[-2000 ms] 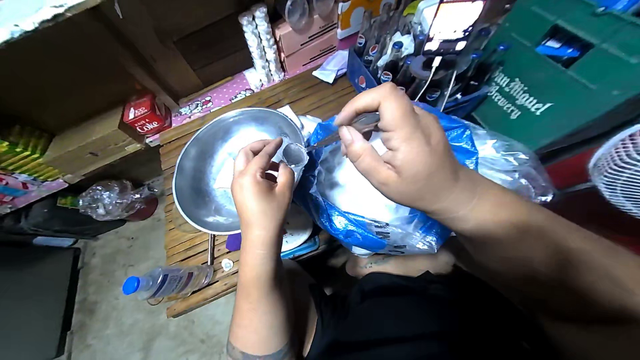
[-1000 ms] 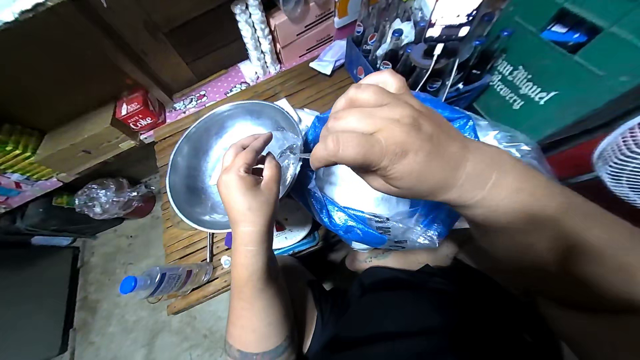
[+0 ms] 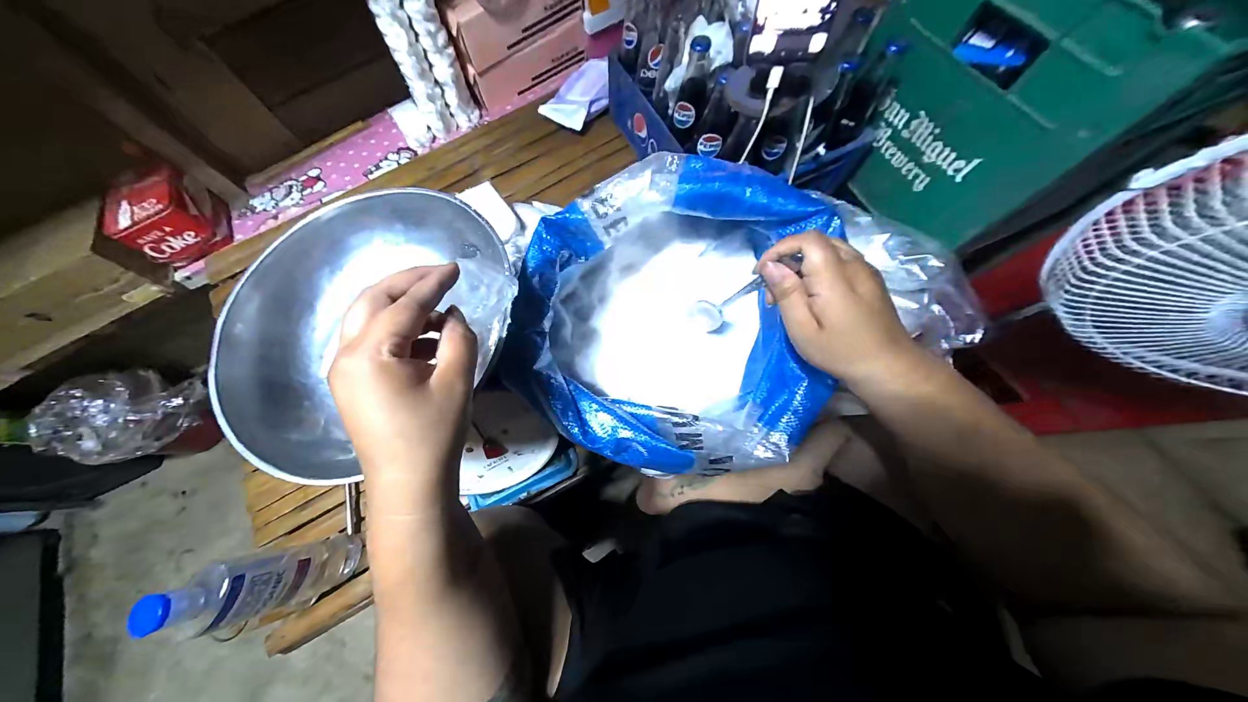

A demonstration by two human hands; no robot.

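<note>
My right hand point(image 3: 829, 302) grips the handle of a small metal spoon point(image 3: 709, 315), whose bowl touches the white granular stuff point(image 3: 653, 336) in an open blue woven sack point(image 3: 604, 429). Over the right side of a wide metal bowl point(image 3: 244, 409) is my left hand point(image 3: 405, 361), with a small clear plastic bag point(image 3: 487, 297) pinched between its fingers. White stuff also shows in the bowl, partly behind the hand. Between bowl and sack, low down, lies part of a round white dial of a scale point(image 3: 512, 448).
Pepsi bottles in a blue crate point(image 3: 634, 117) and a lit phone point(image 3: 792, 24) stand behind the sack. A green crate point(image 3: 1024, 127) and a white fan point(image 3: 1160, 273) are at the right. A clear bottle with a blue cap point(image 3: 253, 585) lies at the lower left of the slatted wooden table point(image 3: 556, 161).
My right hand has moved from beside the small plastic bag to the right, over the sack, with the spoon. My left hand remains over the bowl with the bag.
</note>
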